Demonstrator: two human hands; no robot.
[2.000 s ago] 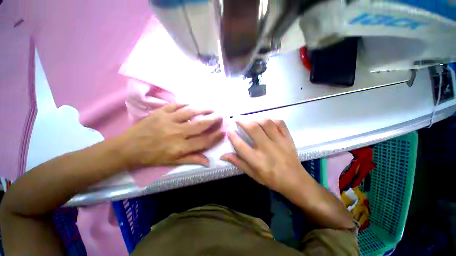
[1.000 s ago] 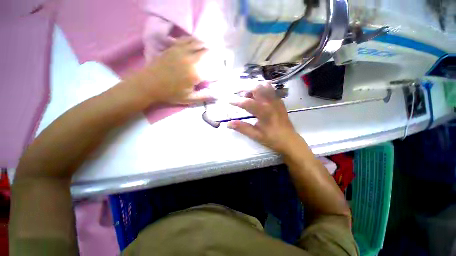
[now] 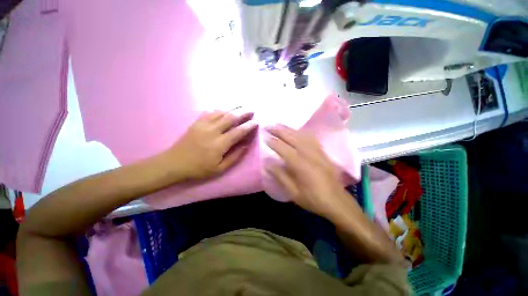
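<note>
A large pink garment panel (image 3: 139, 110) lies spread over the table from the far left to the front edge, where part hangs over. My left hand (image 3: 217, 144) lies flat on it with fingers pointing right. My right hand (image 3: 301, 167) rests on the panel's right part, where the cloth is bunched and folded. The fingertips of both hands are a little apart, below the needle area. The presser foot and needle area (image 3: 283, 63) of the white sewing machine (image 3: 434, 34) stands above the hands. Lamp glare washes out the cloth there.
A stack of pink cut panels (image 3: 29, 115) lies at far left. A black pad (image 3: 368, 66) with a red ring (image 3: 341, 60) sits on the bed. Below the front edge are a blue crate (image 3: 151, 243) with pink cloth and a green basket (image 3: 443, 214) with coloured scraps.
The panel now spreads over the left and front of the table, with a bunched part at the right. Both hands have moved nearer the front edge, away from the needle. The view has shifted.
</note>
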